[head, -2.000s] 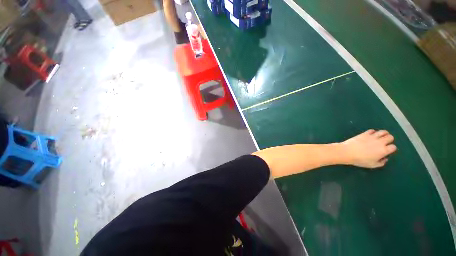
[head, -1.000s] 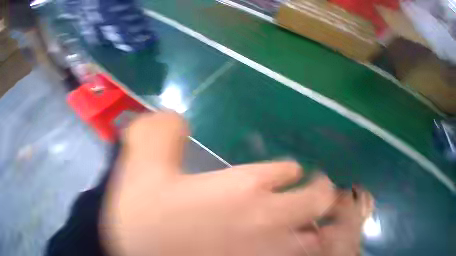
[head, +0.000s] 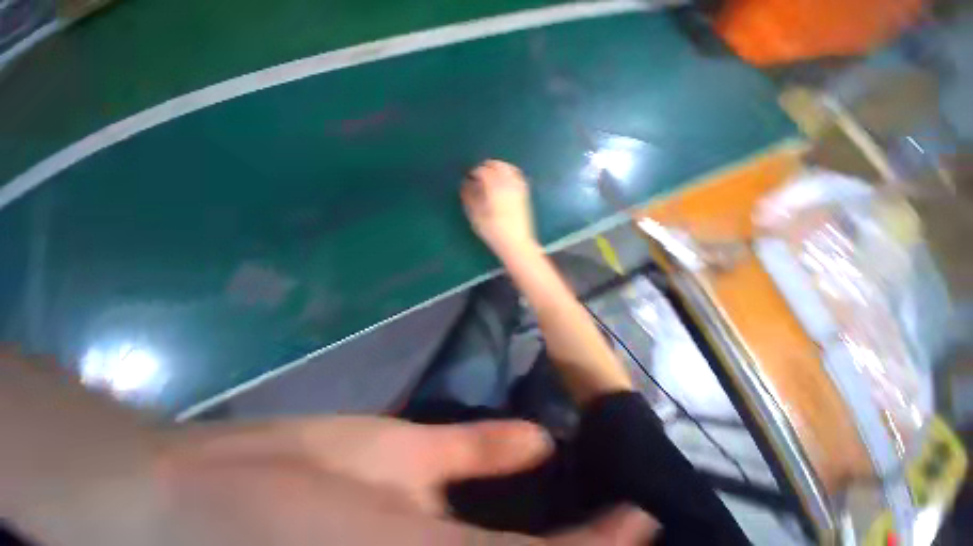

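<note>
My left hand (head: 352, 464) is large and blurred at the lower left, close to the camera. Its thumb is apart from the fingers, and nothing shows in it. My right hand (head: 498, 203) is over the green table (head: 352, 192) near its edge, with the fingers curled; whether it holds anything cannot be told. The orange sealer top (head: 784, 309) lies to the right, with a silver sealing bar (head: 747, 373) across it and a heap of clear film (head: 843, 288).
A yellow control box (head: 939, 469) is at the lower right. An orange object (head: 816, 27) shows at the top right, beyond the table. My legs and a dark frame with a cable are below the table edge.
The view has swung right, from the blue boxes and red stool to the sealer. My left hand now reaches in from the lower left, and my right arm has come into clear view.
</note>
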